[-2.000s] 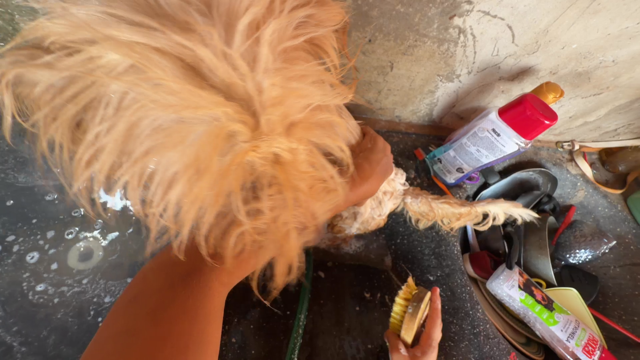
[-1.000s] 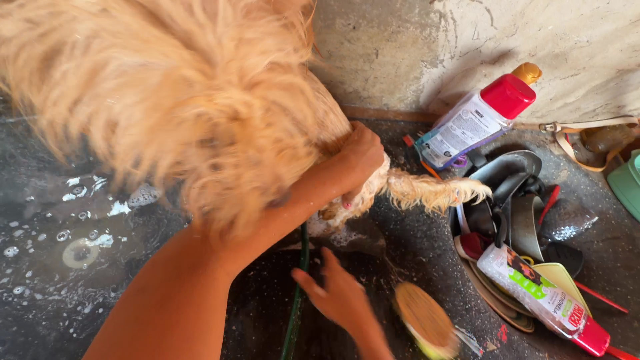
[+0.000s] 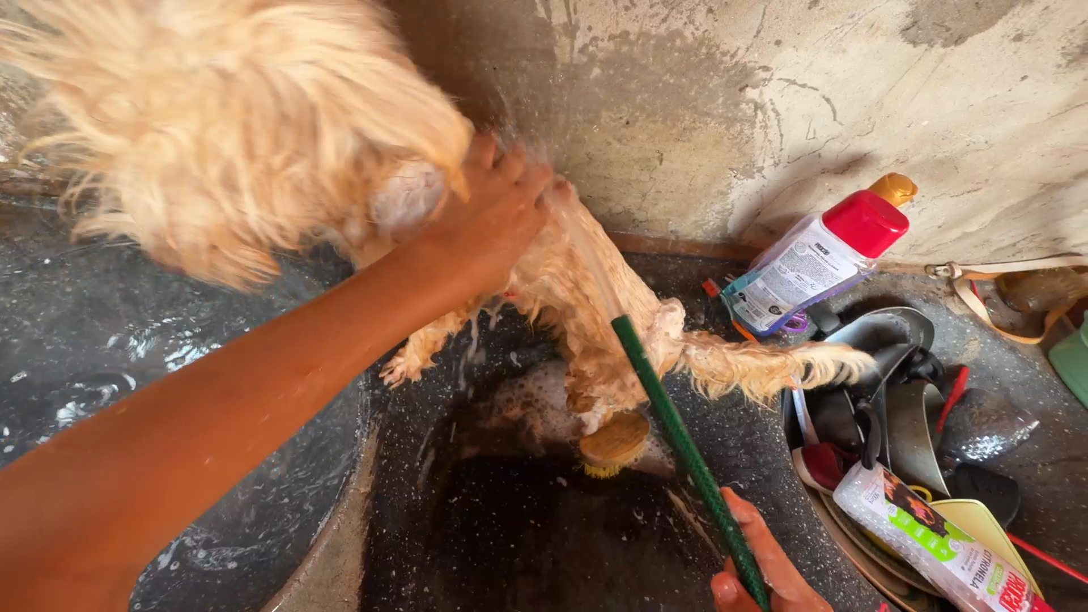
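Note:
A wet, light-brown dog (image 3: 595, 280) stands on a dark speckled stone surface, its blurred shaggy head at upper left and its tail stretched right. My left hand (image 3: 501, 217) rests on the dog's back near the shoulders, fingers spread over the wet fur. At the lower right my right hand (image 3: 761, 561) grips a green garden hose (image 3: 684, 442), whose open end points up at the dog's back with water streaming out. A round wooden brush (image 3: 614, 442) with yellow bristles lies beside the dog's hind legs.
A rough wall (image 3: 680, 110) runs behind. Water fills a basin (image 3: 212, 391) at left. At right are a red-capped bottle (image 3: 807, 263), a container of pans (image 3: 892, 374), another bottle (image 3: 935, 535), a strap (image 3: 977, 297) and a green container (image 3: 1073, 361).
My right hand has let go of the brush and taken hold of the green hose. Water now runs over the dog. My left hand has moved from near the tail toward the shoulders.

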